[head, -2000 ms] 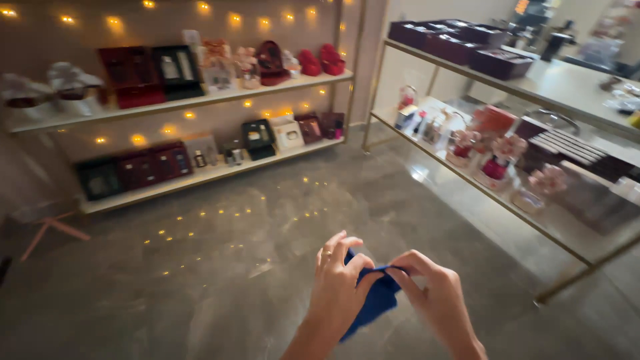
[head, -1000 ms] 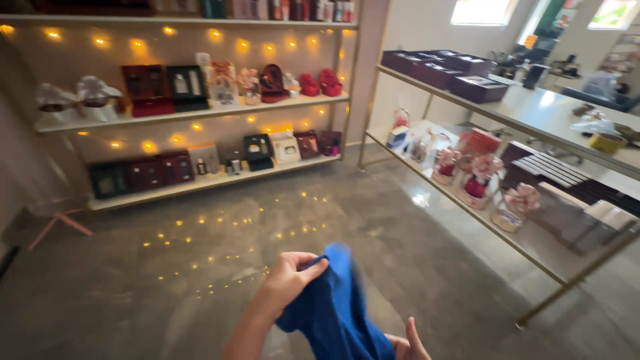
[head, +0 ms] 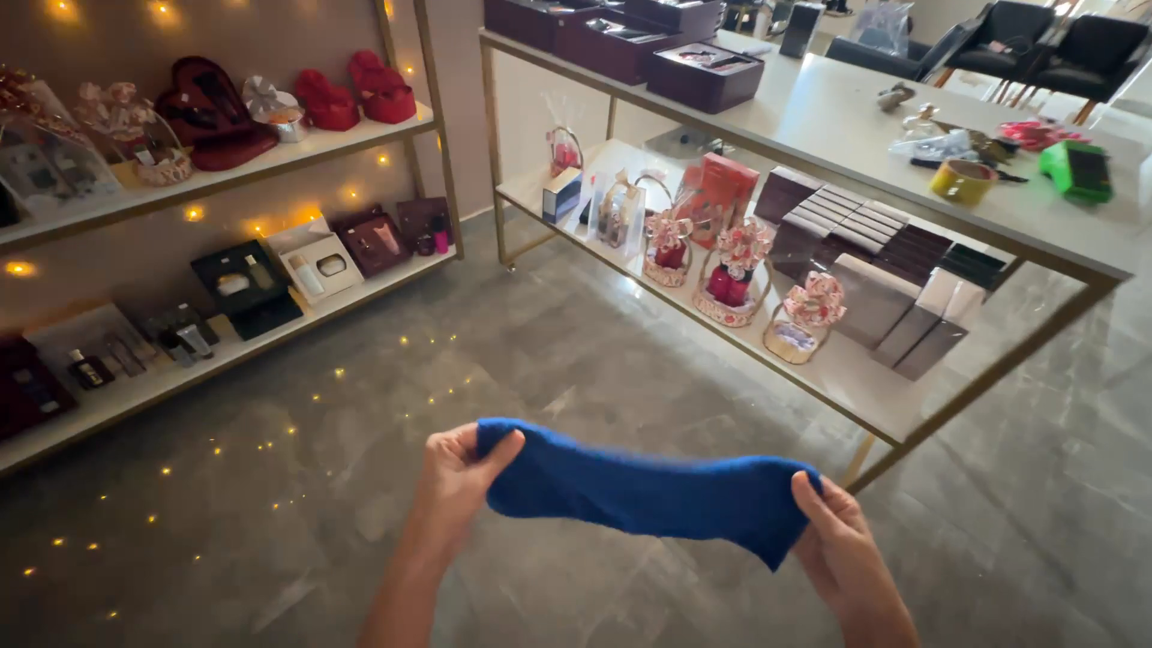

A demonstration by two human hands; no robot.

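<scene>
A blue cloth (head: 643, 490) hangs stretched sideways in the air above the tiled floor, its upper edge slightly sagging. My left hand (head: 468, 477) pinches its left end between thumb and fingers. At the other end, my right hand (head: 832, 526) grips the corner, thumb in front, with a pointed flap drooping just beside it. The fingers behind the cloth are partly hidden.
Wall shelves (head: 207, 184) with gift boxes and string lights stand at left. At right, a white table (head: 864, 117) bears dark boxes (head: 706, 76), yellow tape (head: 963, 182) and a green device (head: 1077, 171); gift baskets (head: 733, 288) fill its lower shelf. Black chairs (head: 1093, 54) stand behind.
The cloth was bunched between both hands, then hung loosely from my left hand; now it is stretched out between hands held wide apart. The view has turned to the right.
</scene>
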